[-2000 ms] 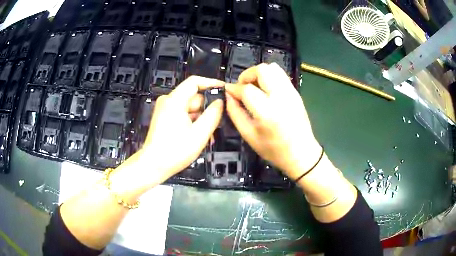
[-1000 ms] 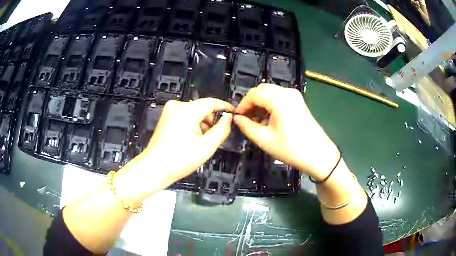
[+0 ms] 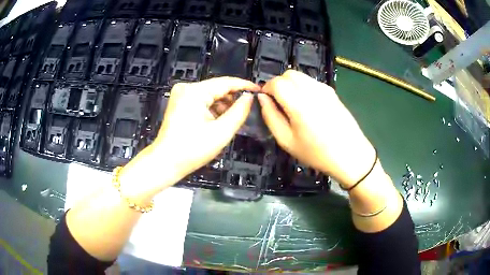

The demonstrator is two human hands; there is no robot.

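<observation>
A black plastic housing [image 3: 246, 164] hangs below my fingertips over the near edge of the black blister tray, its window openings toward me. My left hand [image 3: 201, 121] holds its upper end between thumb and forefinger. My right hand [image 3: 309, 121] meets it there, thumb and forefinger pinched at the housing's top end. Any small part between the fingertips is hidden. The blister tray [image 3: 230, 53] has rows of pockets with housings; one pocket behind my hands is empty and shiny. One housing [image 3: 75, 101] lies crosswise at the tray's left.
Loose small parts [image 3: 420, 185] lie on the green top [image 3: 376, 123] at right. A yellow rod [image 3: 384, 79] lies right of the tray. A white fan [image 3: 403, 22] stands upper right. White paper [image 3: 161, 231] lies under my left forearm. Another black tray [image 3: 13, 80] is at far left.
Both hands and the housing first came down toward me, then the view shifted and they appear higher and slightly right. The fingertips stay together at the housing's top end.
</observation>
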